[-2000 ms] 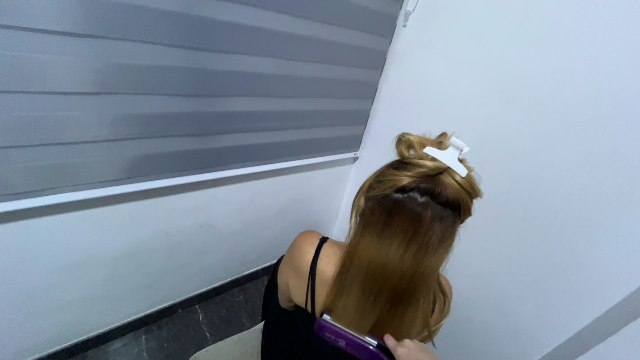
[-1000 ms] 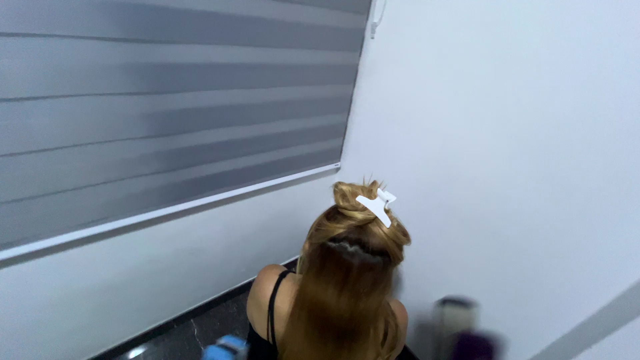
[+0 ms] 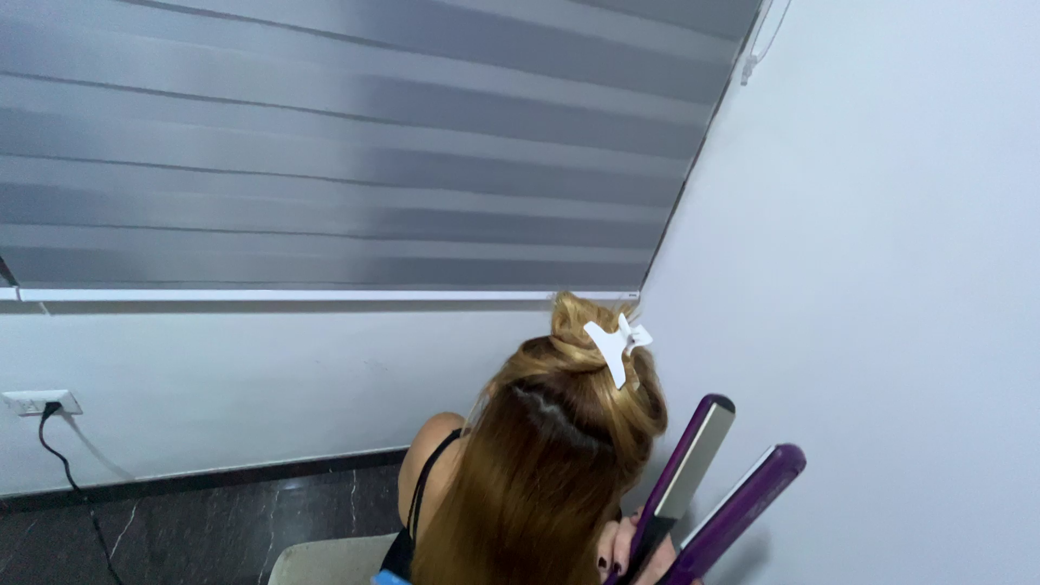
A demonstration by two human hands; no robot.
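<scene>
My right hand [image 3: 642,552], with dark nail polish, holds a purple flat iron [image 3: 691,487] at the lower right. The iron's two arms stand apart with pale plates facing each other, and no hair lies between them. Just left of it is the seated person's long, straight brown-blond hair [image 3: 520,487], hanging down the back. A white claw clip [image 3: 613,349] fastens the upper hair in a twist on top of the head. My left hand is not in view. A blue object [image 3: 390,578] shows only partly at the bottom edge, left of the hair; what it is cannot be told.
A pale chair seat [image 3: 333,561] lies beside the person's left side. Ahead are a striped grey window blind [image 3: 366,162] and a wall outlet [image 3: 41,402] with a plugged-in black cord [image 3: 77,487]. A white wall [image 3: 894,284] rises close at the right.
The flat iron was across the lower hair two seconds ago; now it stands raised to the right of the head, its arms apart. The view has shifted left.
</scene>
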